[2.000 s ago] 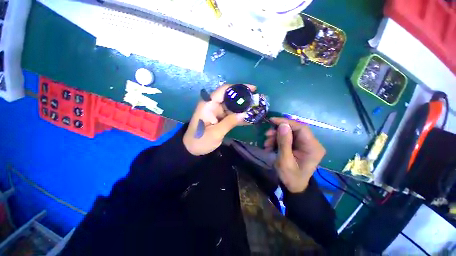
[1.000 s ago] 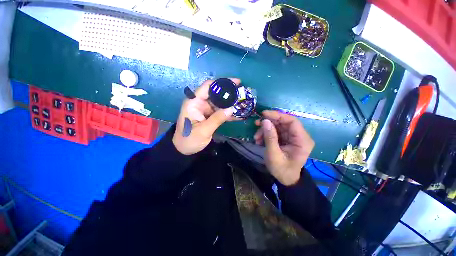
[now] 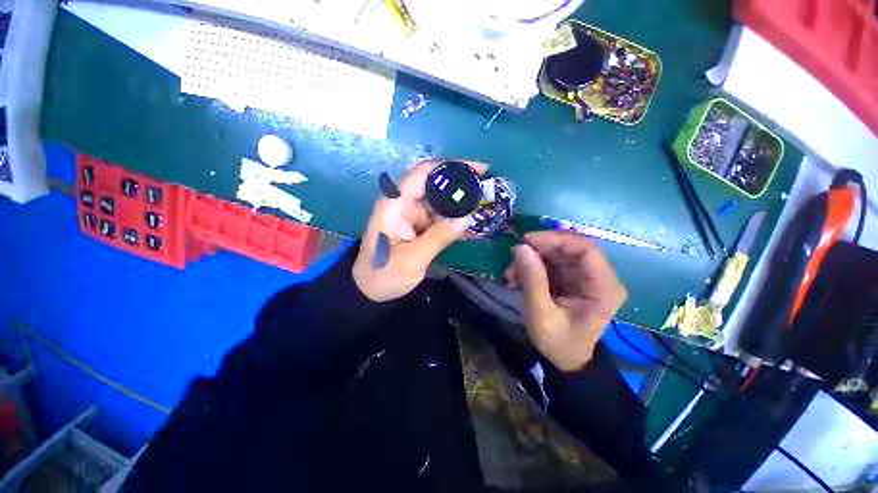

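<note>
My left hand (image 3: 400, 250) holds a round black display disc (image 3: 452, 189) with lit white and green marks. Beside and partly under it, the same hand holds a round case (image 3: 490, 206) with shiny, cluttered parts inside. My right hand (image 3: 573, 294) is just right of the case, thumb and fingers pinched. A thin dark tip shows between its fingertips and the case edge; the rest of that tool is hidden. A slim purple-blue shaft (image 3: 606, 233) shows beyond the right hand; whether it is held or lying is unclear. Grey-black patches cover left-hand fingers.
Dark tweezers (image 3: 695, 202) lie right, beside a green-rimmed screw tray (image 3: 682, 144) and a yellow-handled blade (image 3: 734, 277). A yellowish parts tray (image 3: 631, 119) and white shelf (image 3: 462, 72) are at the back. White scraps (image 3: 274, 188), a dotted sheet (image 3: 289, 77) and red trays (image 3: 173, 221) are left.
The view has swung left and back again. Both hands stay close together at the case, with the right fingers shifting slightly. The lit marks on the display have changed a little.
</note>
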